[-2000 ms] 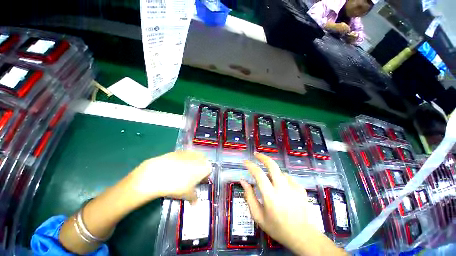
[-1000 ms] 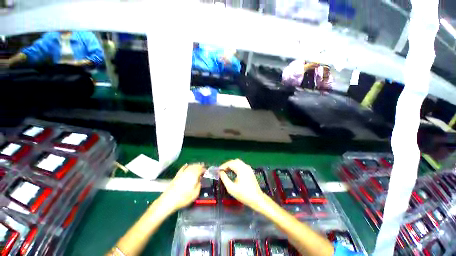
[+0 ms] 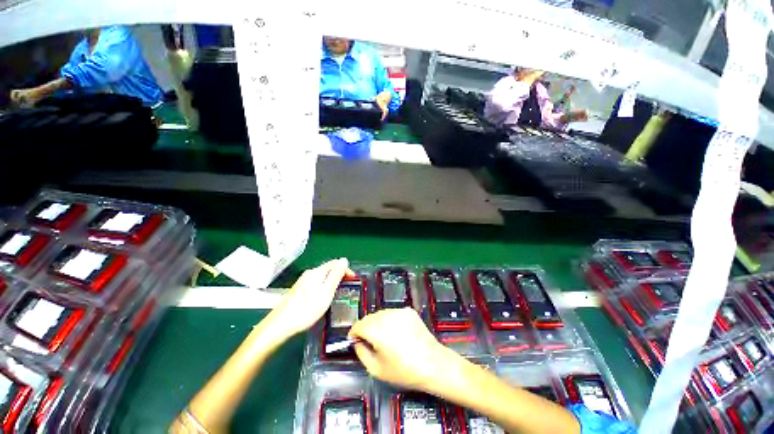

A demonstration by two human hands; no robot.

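A clear blister tray (image 3: 441, 356) holds red-rimmed black mobile phones in two rows. The front-row phones, such as this phone (image 3: 420, 414), have white labels in their backs. The back-row phones, such as this phone (image 3: 494, 297), show dark recesses. My left hand (image 3: 316, 297) grips the top end of the leftmost back-row phone (image 3: 344, 307), which sits lower than its neighbours. My right hand (image 3: 397, 346) pinches a small pale label (image 3: 340, 345) at that phone's lower end. My right fingertips are partly hidden.
Stacked trays of phones stand at left (image 3: 127, 297) and right (image 3: 662, 292). A label strip (image 3: 284, 161) hangs ahead and another strip (image 3: 709, 212) hangs at right, below a white shelf (image 3: 475, 34). Opposite are a board (image 3: 407, 191), a blue bowl (image 3: 350, 144) and people in blue and pink.
My hands were together over the back-left phones with a small clear-looking piece between them. Now they are apart, the left at the phone's top, the right lower with the label.
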